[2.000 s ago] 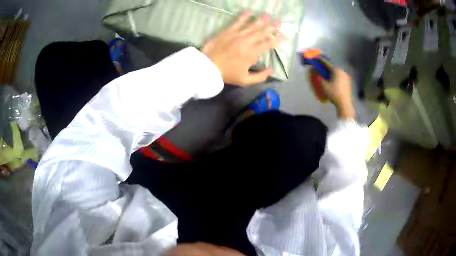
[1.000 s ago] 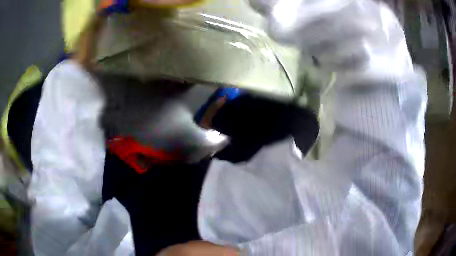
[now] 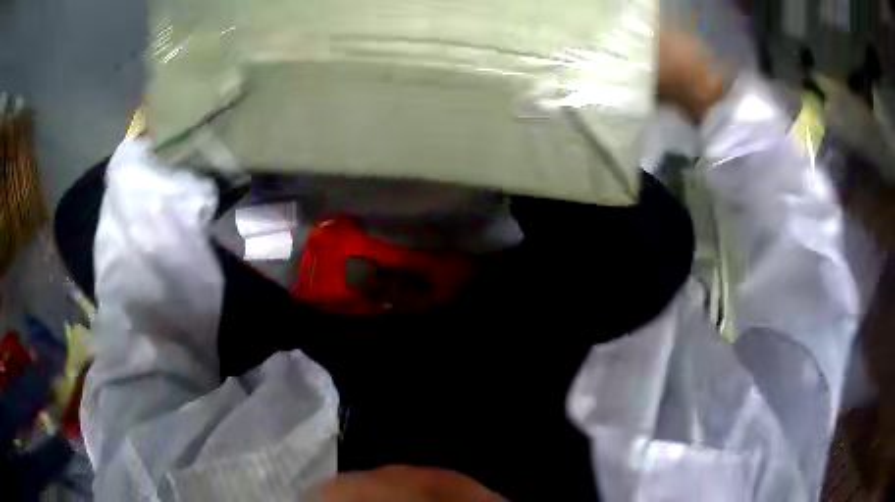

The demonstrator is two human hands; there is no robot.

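The wrapped carton (image 3: 422, 118), pale green and shiny with tape, fills the top centre, its near side above my knees. Its far part is cut off by the picture's top edge. My right hand (image 3: 692, 76) is blurred and lies against the carton's right side, with its fingers hidden at the carton's edge. My left sleeve reaches up to the carton's left corner, but my left hand is hidden there. The tape dispenser is not in view.
A red plastic stool (image 3: 329, 265) shows between my legs below the carton. White paper pieces (image 3: 267, 231) lie left of it. Stacked brown cardboard edges (image 3: 17, 181) stand at far left. Yellow strips (image 3: 810, 125) and blurred boxes are at right.
The carton has turned and now lies squarely across the top. My right arm has moved from over the carton to its right side. The dispenser at the top left has gone from sight.
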